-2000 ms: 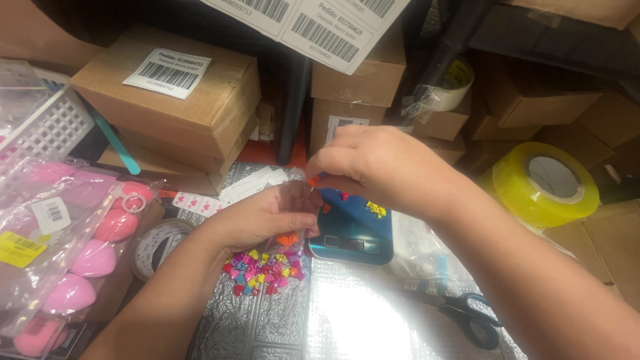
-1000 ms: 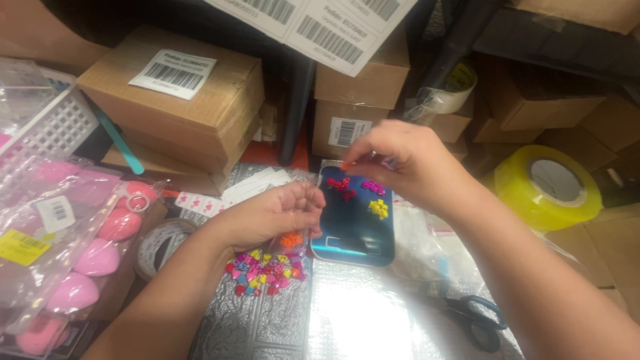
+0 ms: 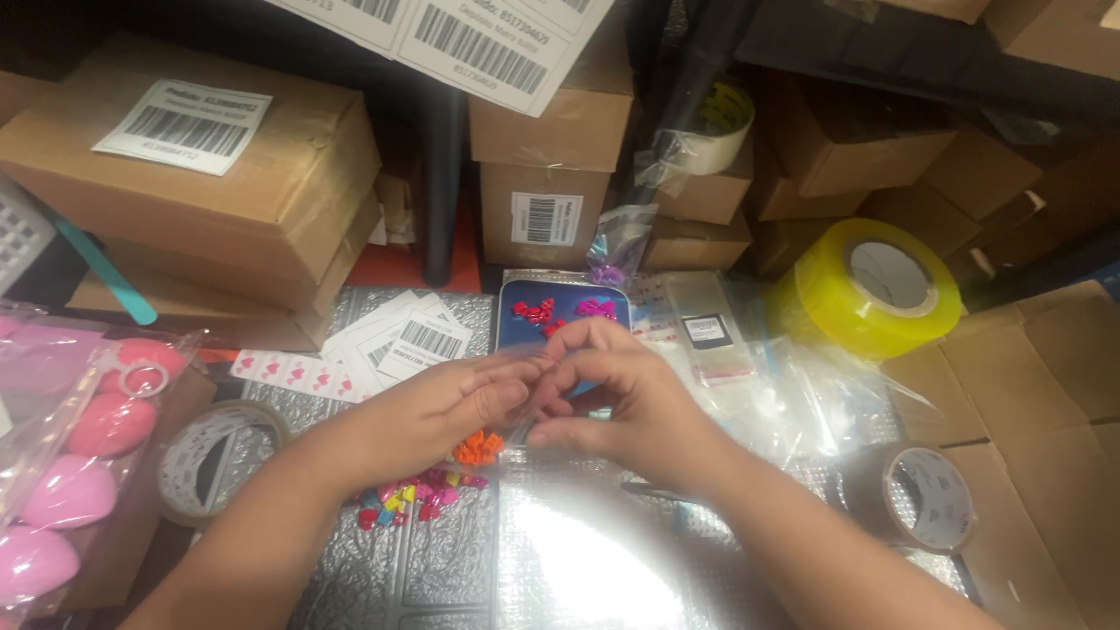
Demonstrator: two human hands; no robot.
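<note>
My left hand [image 3: 455,411] holds a small clear plastic bag with orange pieces [image 3: 479,447] showing in it below the fingers. My right hand [image 3: 604,394] meets it at the bag's upper part, fingers curled; whether a piece is between them is hidden. Behind both hands lies a blue tray [image 3: 516,289] with small red pieces [image 3: 534,311] and magenta pieces [image 3: 596,308]. A pile of small mixed-colour pieces [image 3: 420,499] rests on the silver embossed surface under my left wrist.
Left are cardboard boxes [image 3: 192,201], printed labels [image 3: 424,341], a tape roll [image 3: 219,455] and bagged pink sponges [image 3: 70,490]. Right are a yellow tape roll [image 3: 866,289], a brown tape roll [image 3: 910,499], clear bags [image 3: 787,394] and an open cardboard box [image 3: 1032,420].
My right hand has moved from above the blue tray down to my left hand. A small bag with purple pieces now shows behind the tray. The view has shifted.
</note>
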